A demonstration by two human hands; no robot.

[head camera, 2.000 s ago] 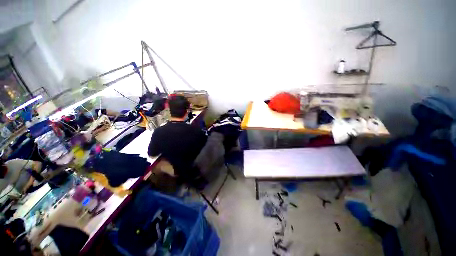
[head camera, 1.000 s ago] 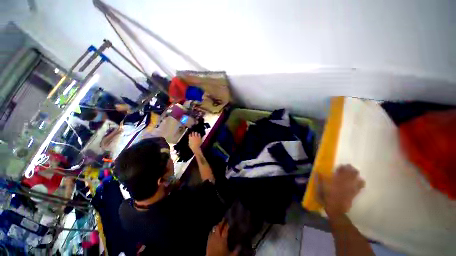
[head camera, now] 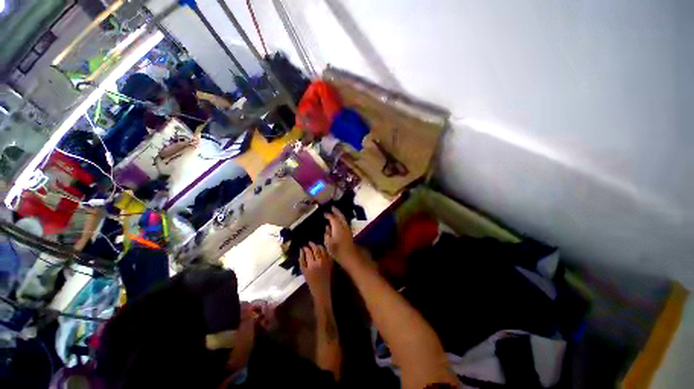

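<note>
Small black cloth pieces (head camera: pixel 304 237) lie bunched on the pale sewing bench, beside the head of a beige and purple sewing machine (head camera: pixel 262 213) with a lit blue display. My right hand (head camera: pixel 339 235) reaches in from the lower right, its fingertips at the black cloth. Whether they grip it cannot be told. Another hand (head camera: pixel 316 262), seemingly the seated worker's, rests on the near edge of the same cloth. My left hand is not seen.
The seated worker's dark-haired head (head camera: pixel 179 323) is at the lower left. Scissors (head camera: pixel 389 161) lie on brown board (head camera: pixel 415 137) behind the machine, near red and blue items. A container right of the bench holds dark and grey cloth (head camera: pixel 472 285). A yellow-edged table (head camera: pixel 658 342) stands far right.
The view has moved closer to the seated worker's machine. My right hand has left the yellow-edged table and reached the black cloth. My left hand, low in the earlier view, is no longer seen.
</note>
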